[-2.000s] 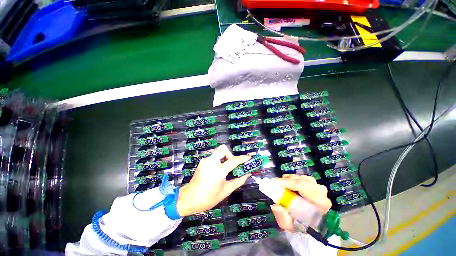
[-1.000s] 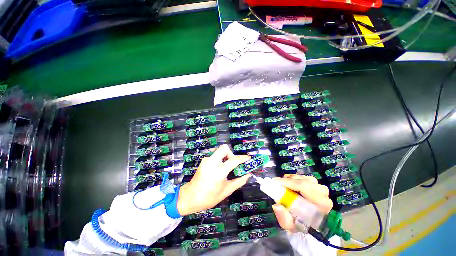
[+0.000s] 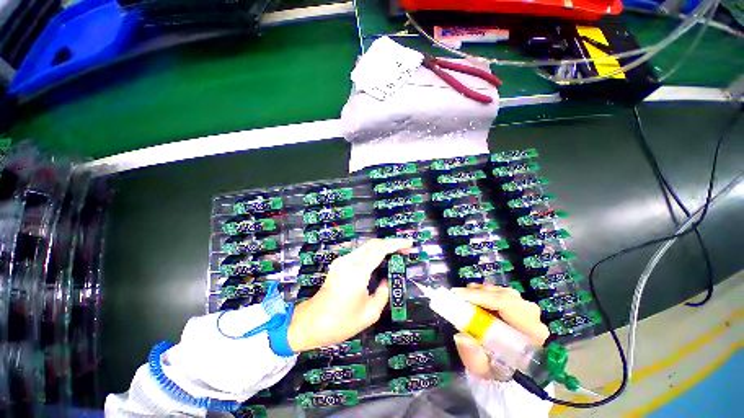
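My left hand (image 3: pixel 347 295), with a blue strap at the wrist, holds a narrow green circuit board (image 3: pixel 397 287) between thumb and fingers. The board stands lengthwise, pointing toward me, above the tray. My right hand (image 3: pixel 502 325) is closed around a clear glue syringe (image 3: pixel 473 320) with a yellow-orange band and a green rear cap. Its needle tip points up-left at the board's right side; whether it touches cannot be told. Below lies a clear tray (image 3: pixel 214 245) with several columns of green boards. My hands and the syringe hide its middle.
A crumpled white cloth (image 3: pixel 420 135) lies behind the tray, with a white label (image 3: pixel 385 69) and red-handled pliers (image 3: pixel 461 75). Stacked trays (image 3: pixel 49 286) stand left. A black box (image 3: pixel 608 61) is at far right. Cables and tubing (image 3: pixel 640 286) curve at right. A blue bin (image 3: pixel 77 45) is far left.
The held board has turned from slanting sideways to pointing lengthwise toward me. My left fingers have shifted around it. The syringe and my right hand have moved slightly right and down.
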